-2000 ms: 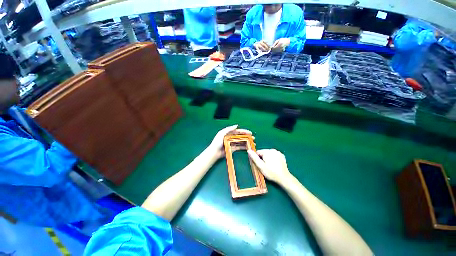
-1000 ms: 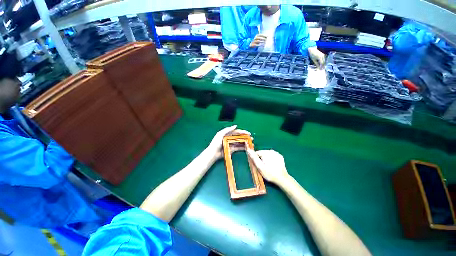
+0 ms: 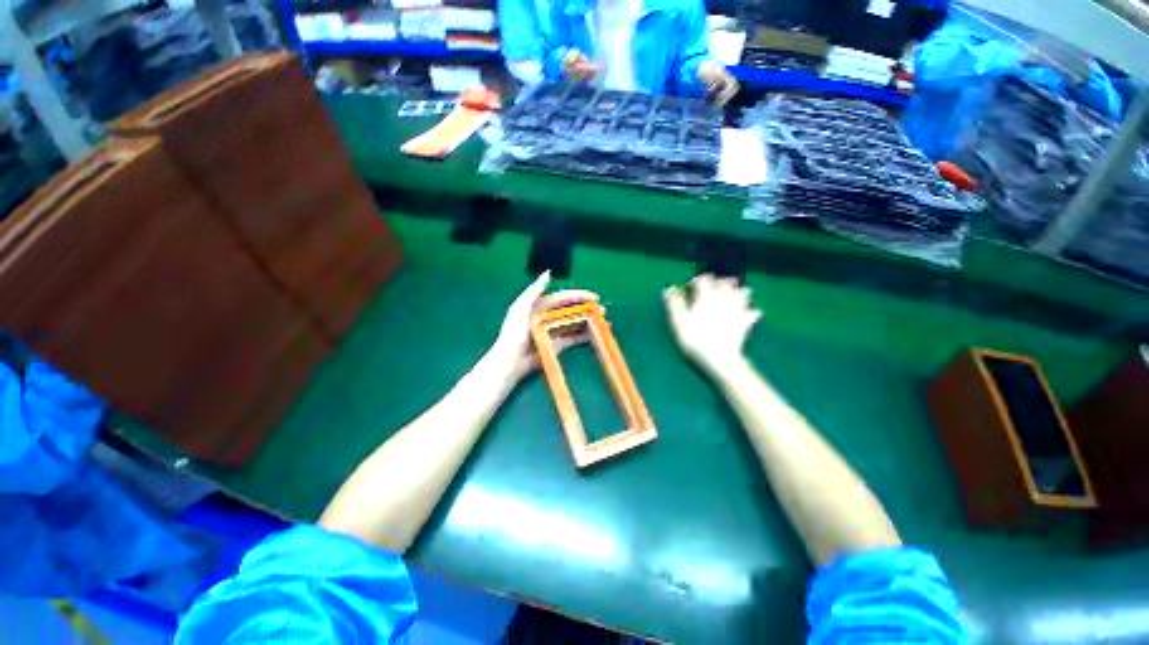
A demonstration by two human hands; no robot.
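Observation:
A small stack of orange-brown frames (image 3: 617, 378) with an open centre stands at the middle of the green bench (image 3: 504, 504). My left hand (image 3: 527, 330) holds its far left end, fingers behind it. My right hand (image 3: 713, 321) is off the frames, to their right, fingers spread, beside a dark pad (image 3: 721, 256) that it partly covers. Whether anything small is under its fingers cannot be told. Two more dark pads (image 3: 551, 252) lie farther left on the bench.
Tall red-brown frame stacks (image 3: 227, 239) stand at left. A stack of framed panels (image 3: 1008, 435) is at right, another block at the right edge. Wrapped black trays (image 3: 617, 132) and an orange-red strip (image 3: 451, 130) lie across the bench. A person (image 3: 617, 44) faces me; blue sleeves show at left.
My right hand has let go of the frames and moved away, up and to the right. My left hand still holds them. The view has shifted, so things sit farther left and higher.

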